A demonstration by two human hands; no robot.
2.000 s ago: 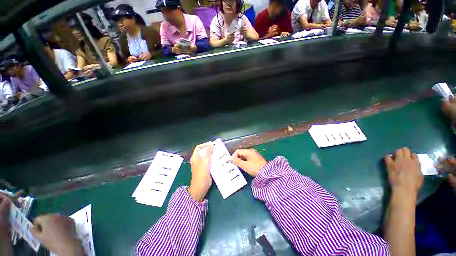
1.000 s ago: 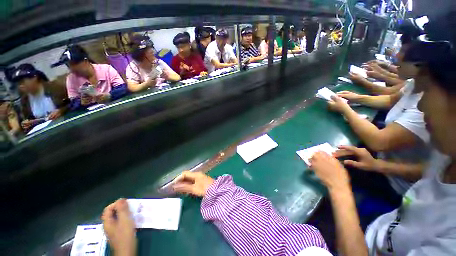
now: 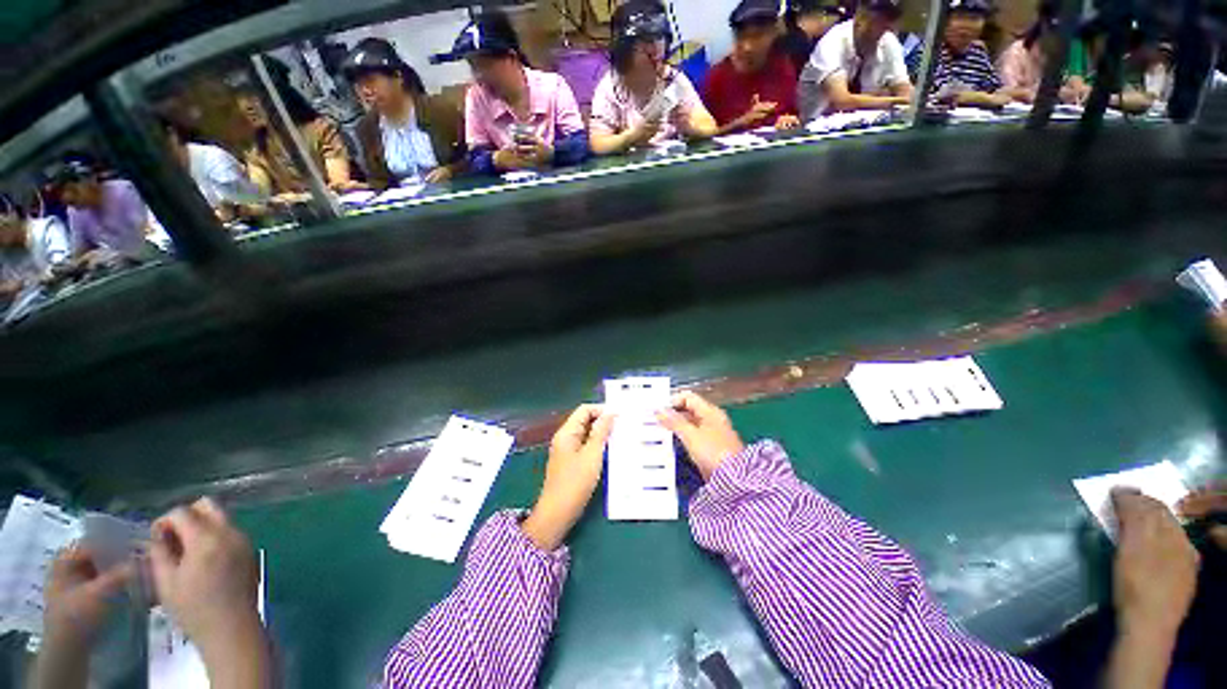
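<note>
A white printed sheet (image 3: pixel 641 464) with a column of short black marks is held upright before me, low over the green worktop. My left hand (image 3: pixel 575 471) grips its left edge near the top. My right hand (image 3: pixel 702 433) grips its right edge near the top. Both forearms wear purple-and-white striped sleeves. The left pile (image 3: pixel 448 490), slightly fanned white sheets with similar marks, lies left of my left hand. The right pile (image 3: pixel 923 389) lies sideways on the worktop to my right.
A left neighbour's hands (image 3: pixel 202 565) hold paper at the lower left. A right neighbour's hand (image 3: pixel 1155 565) touches a white sheet (image 3: pixel 1128 487). A worn reddish-brown edge (image 3: pixel 794 370) borders a dark channel. People in caps sit across. A small dark patch (image 3: pixel 720 669) lies near my body.
The view has swung back left from the right neighbours. My hands, apart a second ago with a nearly blank sheet face at my left hand, now both hold a sheet with its marks showing.
</note>
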